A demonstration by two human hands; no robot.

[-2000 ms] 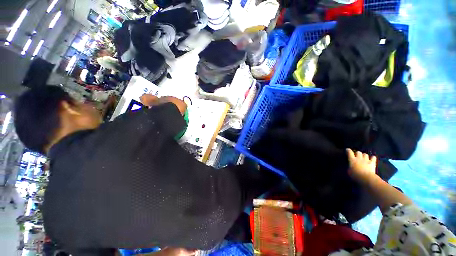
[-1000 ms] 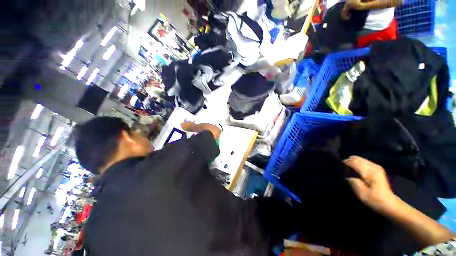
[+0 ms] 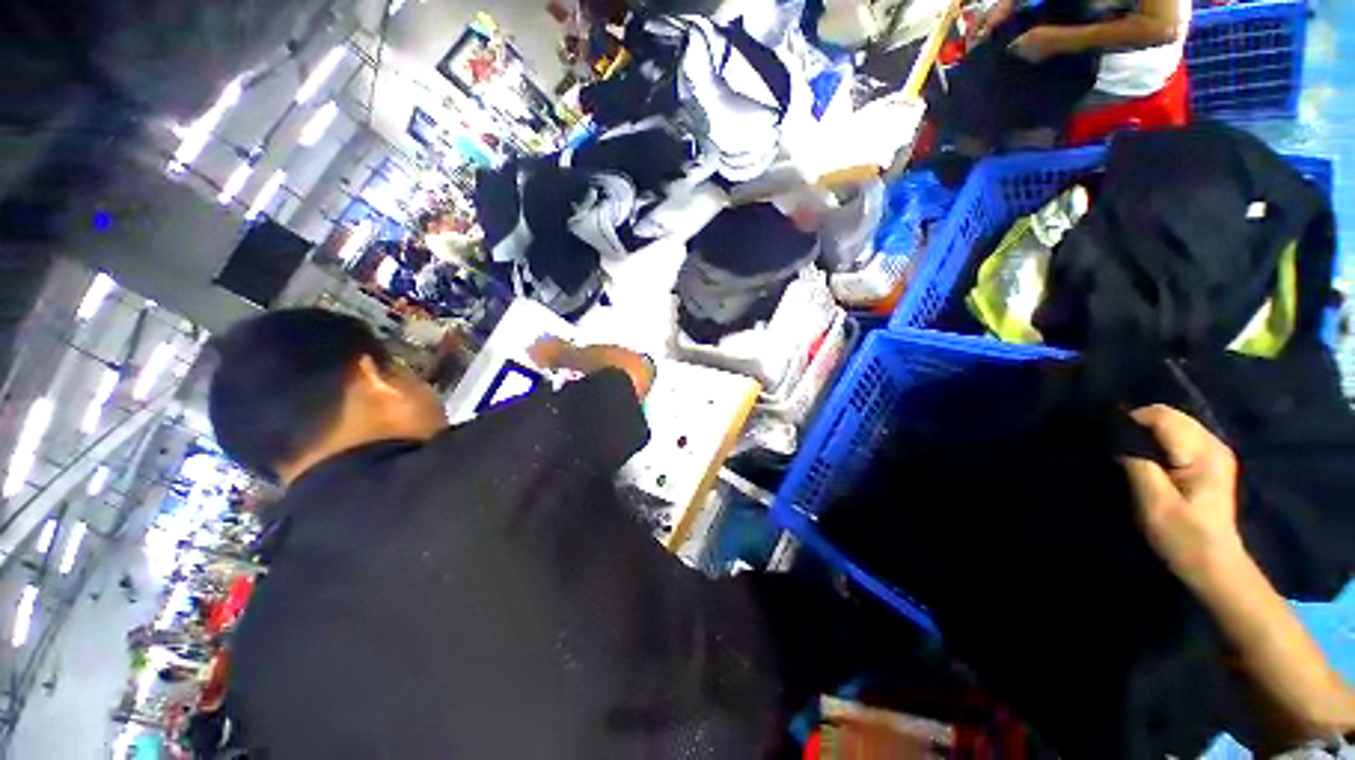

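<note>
My right hand (image 3: 1193, 498) is at the right, its fingers closed on the black garments (image 3: 996, 520), near their upper part. The dark cloth hangs below and left of the hand, and its folds are hard to make out. The garments spill over a blue crate (image 3: 814, 431). A farther blue crate (image 3: 951, 245) holds a black garment heap (image 3: 1174, 223) with yellow-green cloth (image 3: 1011, 290) showing at its side. My left hand is not in view.
A person in black (image 3: 491, 609) sits close on the left, an arm over a white machine table (image 3: 691, 423) with a dark-framed panel (image 3: 510, 386). White baskets (image 3: 795, 356) and black-and-white pieces (image 3: 728, 97) are beyond. Another person's arms (image 3: 1107, 33) show at top right.
The view has swung, and things sit further right and lower than in the oldest frame. My right hand was resting on the cloth with fingers extended; it is now closed on it, further right.
</note>
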